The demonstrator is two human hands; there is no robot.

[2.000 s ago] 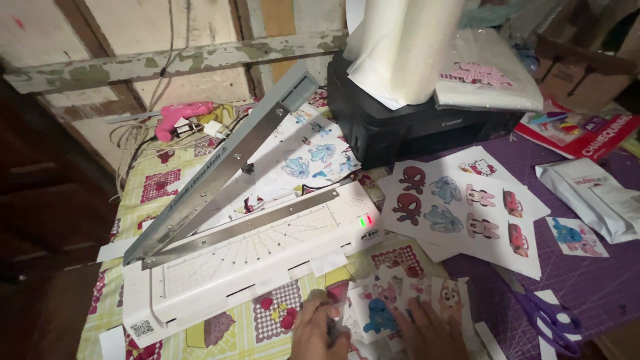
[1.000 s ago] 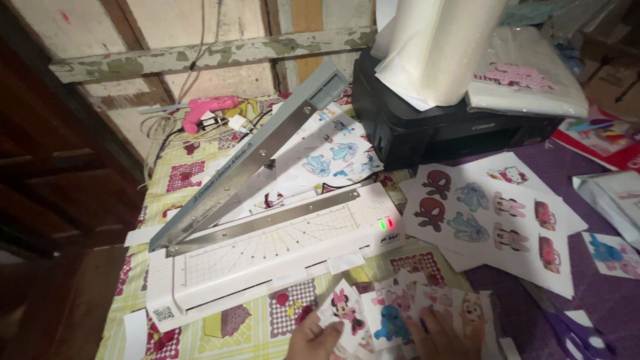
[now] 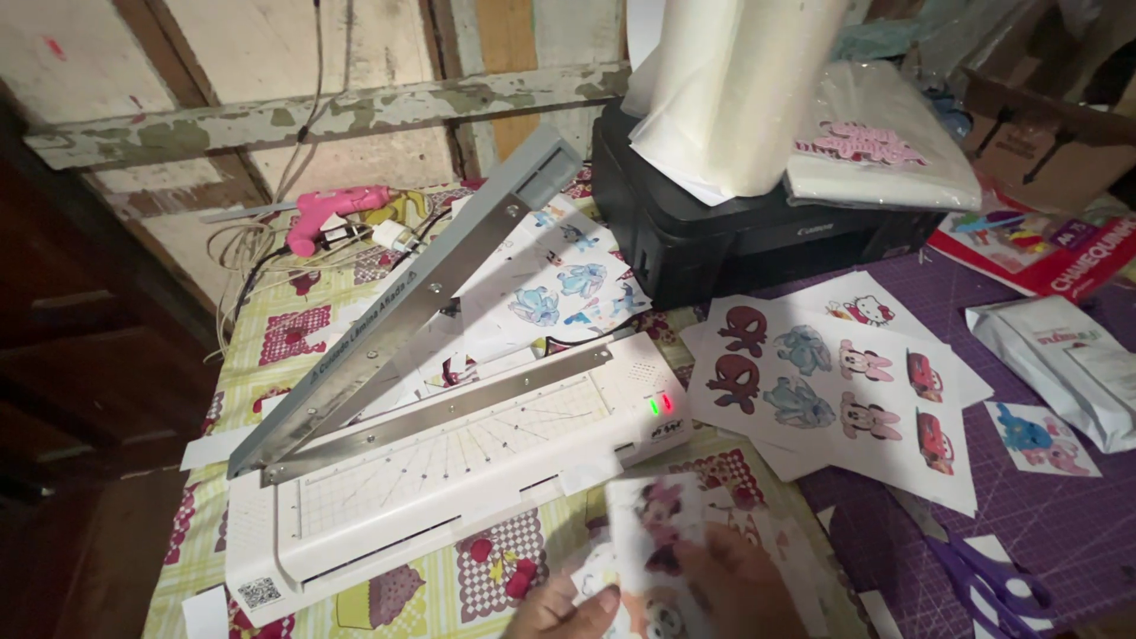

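At the bottom of the view my left hand (image 3: 564,608) grips the edge of printed paper cutouts, its thumb on top. My right hand (image 3: 741,586), blurred, holds a cutout with a pink cartoon mouse (image 3: 657,515) beside it; the lower part of the cutouts is cut off by the frame. Just beyond my hands lies a white laminator with a built-in paper trimmer (image 3: 444,470), its grey blade arm (image 3: 408,302) raised and a green and a red light lit. More cutouts lie under and beside my right hand, partly hidden.
Printed sheets (image 3: 834,382) lie right of the laminator, more (image 3: 568,293) behind it. A black Canon printer (image 3: 754,248) carries a roll of clear film (image 3: 737,98). Purple-handled scissors (image 3: 994,577) rest on a purple cutting mat (image 3: 896,541). A pink glue gun (image 3: 333,213) and cables lie back left.
The mouse cutout, lying flat among others a second ago, is now lifted between my hands. Both hands, earlier spread over the cutouts, have closed on paper.
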